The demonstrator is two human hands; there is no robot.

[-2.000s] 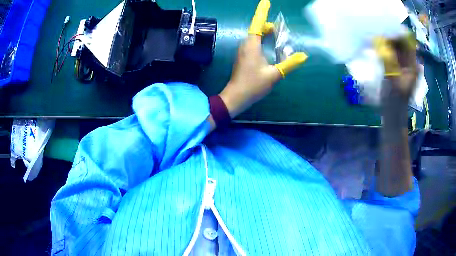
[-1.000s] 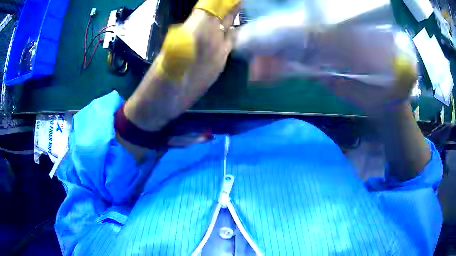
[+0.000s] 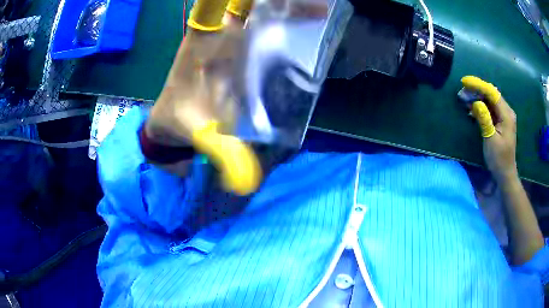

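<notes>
My left hand (image 3: 198,90), with yellow finger cots, is raised at the left and blurred. It holds a clear, shiny rectangular panel (image 3: 286,78) tilted near my chest, over the bench edge. The panel has reflections and a pale edge. My right hand (image 3: 496,117) is low over the mat at the right. Its yellow-capped finger and thumb pinch a small whitish piece (image 3: 468,96), too small to name surely. The black housing (image 3: 373,45) lies behind the panel, which hides its left part. Its round black lens barrel (image 3: 438,54) points right, with a white wire above.
A blue bin (image 3: 123,27) with a silvery item stands at the upper left. A printed white pack (image 3: 108,120) hangs at the bench's left front edge. The green mat (image 3: 385,120) lies under the housing. A blue object is cut off at the right rim.
The view has shifted, so the housing appears farther right. The clear panel is now at my left hand. My right hand has moved away from it, down to the mat with a small piece.
</notes>
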